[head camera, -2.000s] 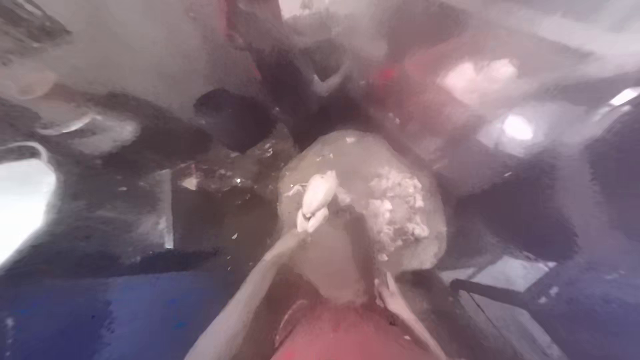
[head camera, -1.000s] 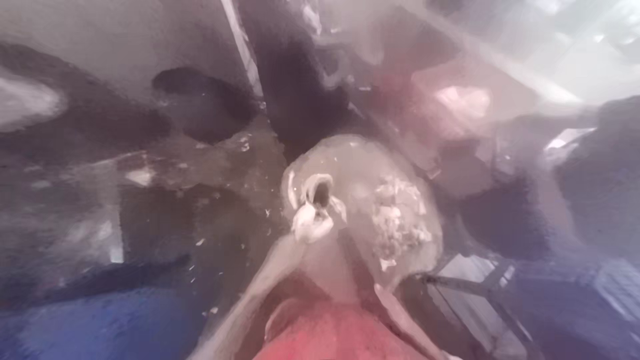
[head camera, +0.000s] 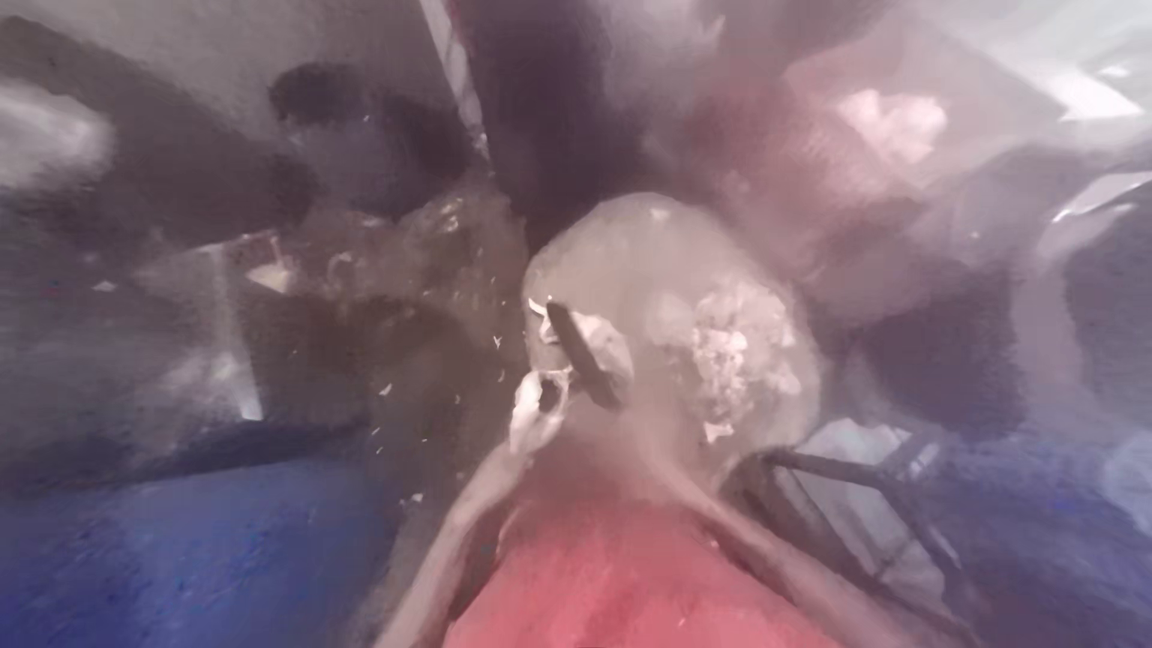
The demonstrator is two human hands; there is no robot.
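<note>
The picture is badly blurred. A round, pale board or tray [head camera: 670,247] lies in front of my red garment. My left hand [head camera: 537,409] is at its left edge, fingers curled, beside a pale lump [head camera: 607,346] whose kind I cannot make out. Across that lump slants a dark, narrow, blade-like thing [head camera: 579,351]. My right forearm comes in from the lower right, and my right hand [head camera: 634,436] is smeared near the lower end of the dark thing; its fingers and grip cannot be made out. A heap of pale, crumbly pieces [head camera: 733,351] rests on the board's right side.
Small pale scraps [head camera: 385,390] are scattered on the dark ground at the left. Blue material [head camera: 180,549] spreads at the lower left. A dark frame [head camera: 837,468] with pale panels stands at the lower right. Farther off is a pale lump [head camera: 895,124] near a blurred reddish shape.
The dark blade-like thing now shows across the pale lump near my left hand. My right hand, near the board's lower edge two seconds ago, appears farther left. The view has shifted somewhat.
</note>
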